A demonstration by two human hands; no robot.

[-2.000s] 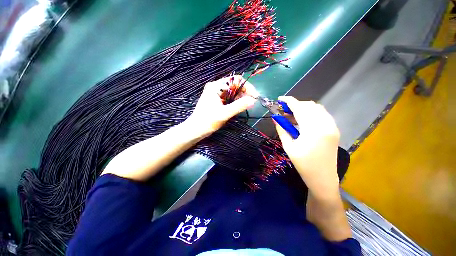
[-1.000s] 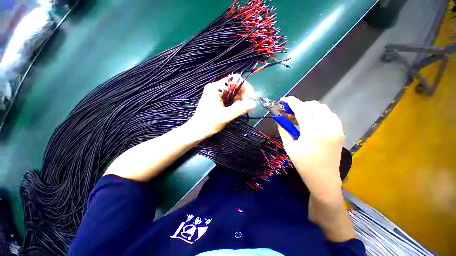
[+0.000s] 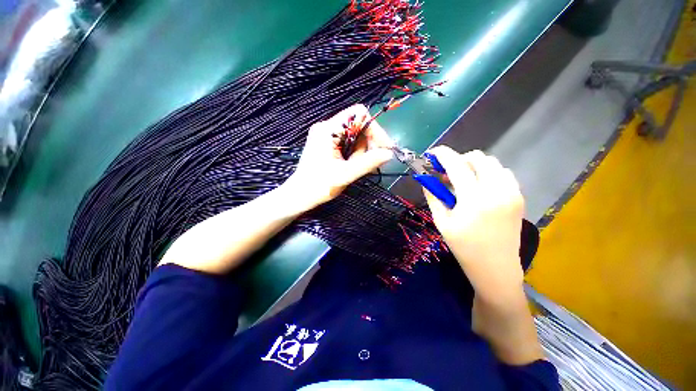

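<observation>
A thick bundle of black cables [image 3: 198,145] curves over the green table, its red wire ends [image 3: 397,38] fanned at the top. A smaller group of black cables [image 3: 359,221] reaches the lap, with red ends [image 3: 420,244]. My left hand [image 3: 336,156] is closed around several cables, whose red and dark tips [image 3: 351,136] show inside the fingers. My right hand [image 3: 477,198] holds the blue-handled pliers [image 3: 435,185]. Their jaws are at my left fingertips; what lies between them is too small to tell.
The green table [image 3: 282,27] ends in a diagonal edge in front of me. Clear plastic bags [image 3: 38,61] lie at the far left. A chair base [image 3: 649,84] stands on the floor at the upper right. White cables [image 3: 588,359] are at the lower right.
Both hands stay nearly in place, with slight shifts of the fingers and pliers. The cable tips in my left hand have turned a little. The bundles look the same.
</observation>
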